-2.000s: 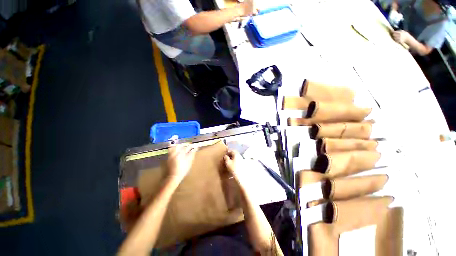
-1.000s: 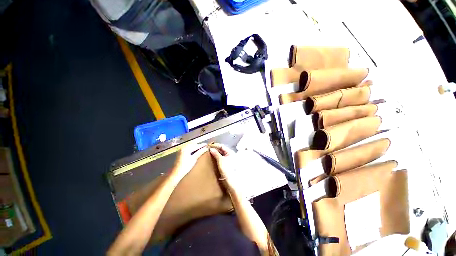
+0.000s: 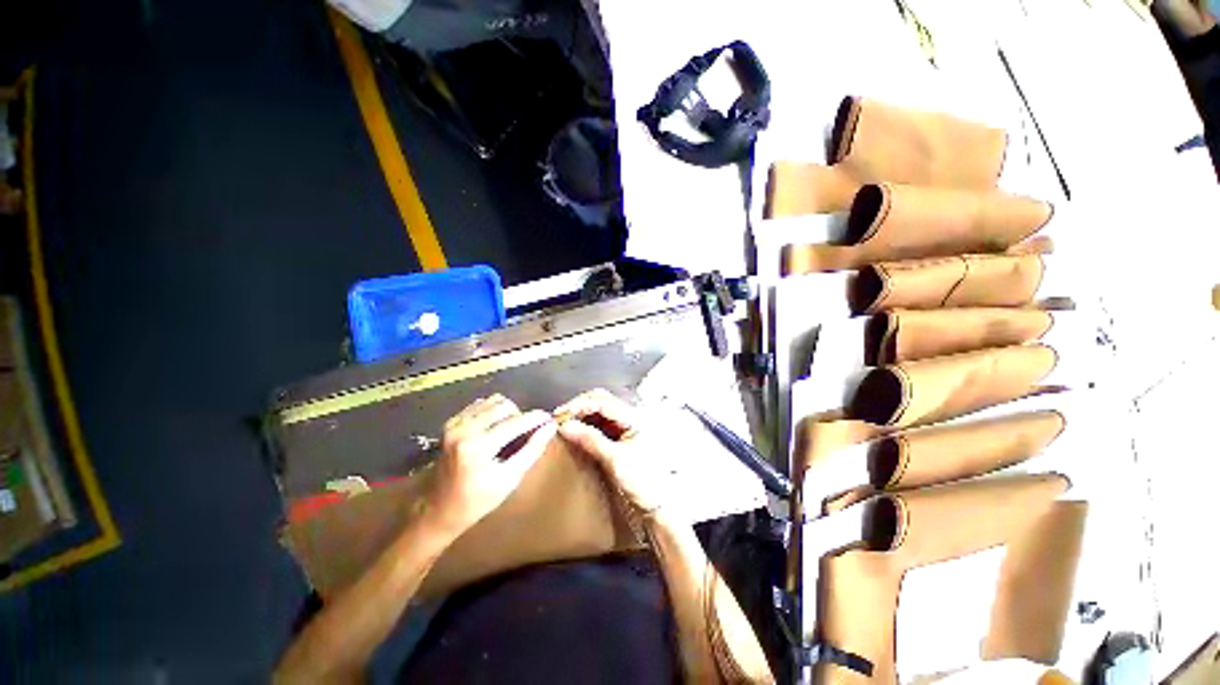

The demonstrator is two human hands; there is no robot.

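Observation:
A brown leather-like panel lies over the near part of the grey work board, its near part hidden by my forearms and dark clothing. My left hand holds the panel's far corner with bent fingers. My right hand pinches the same corner from the right, its fingertips almost touching the left ones. What lies between the fingertips is too small to tell. A red-orange patch shows at the board's left end. Small pale scraps lie beside it.
A blue tray sits beyond the metal rail. A dark pen-like stick lies on white paper at the board's right. Several folded brown panels and a black coiled bundle are on the white table. A dark bin stands beyond.
The panel, flat across the board two seconds ago, now sits nearer my body, uncovering more grey board. Both hands have come together at its corner. The camera view has shifted.

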